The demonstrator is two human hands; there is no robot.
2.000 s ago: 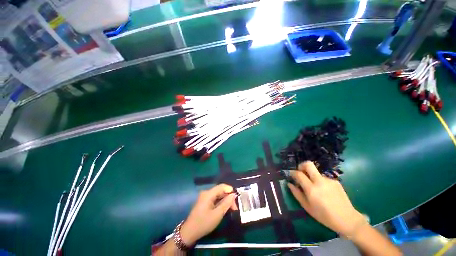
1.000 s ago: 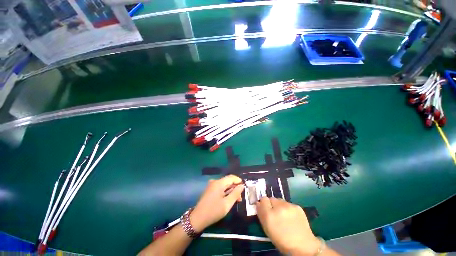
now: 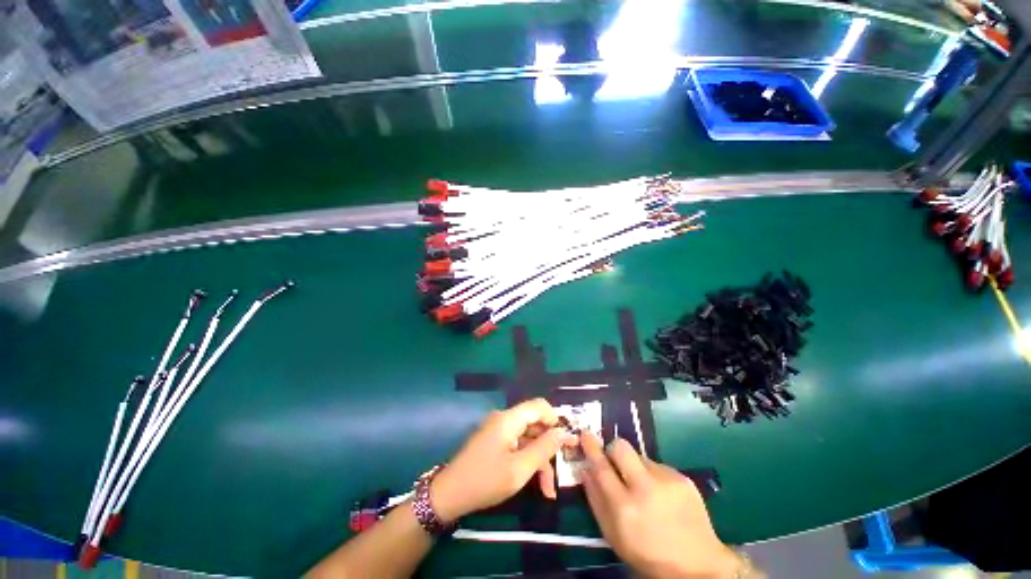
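My left hand (image 3: 509, 458) and my right hand (image 3: 639, 498) meet over the small white card (image 3: 569, 472) framed by black tape (image 3: 531, 382). The left fingertips pinch a tiny dark piece (image 3: 566, 425), too small to name surely. The right fingertips touch at the same spot; what they hold is hidden. A white cable (image 3: 526, 537) lies below the hands, and a red and black connector (image 3: 364, 516) shows beside my left forearm. A heap of black connector housings (image 3: 741, 345) lies right of the hands.
A fanned pile of white cables (image 3: 554, 243) lies beyond the hands. Several white cables (image 3: 153, 452) lie at far left, others (image 3: 975, 224) at far right. A blue bin (image 3: 760, 107) with black parts stands beyond the metal rail (image 3: 283, 221). Printed sheets (image 3: 170, 57) are upper left.
My right hand has moved from the black heap to the card and joined my left hand. Since one second ago its fingertips have risen slightly to meet the left fingertips. The view has shifted slightly.
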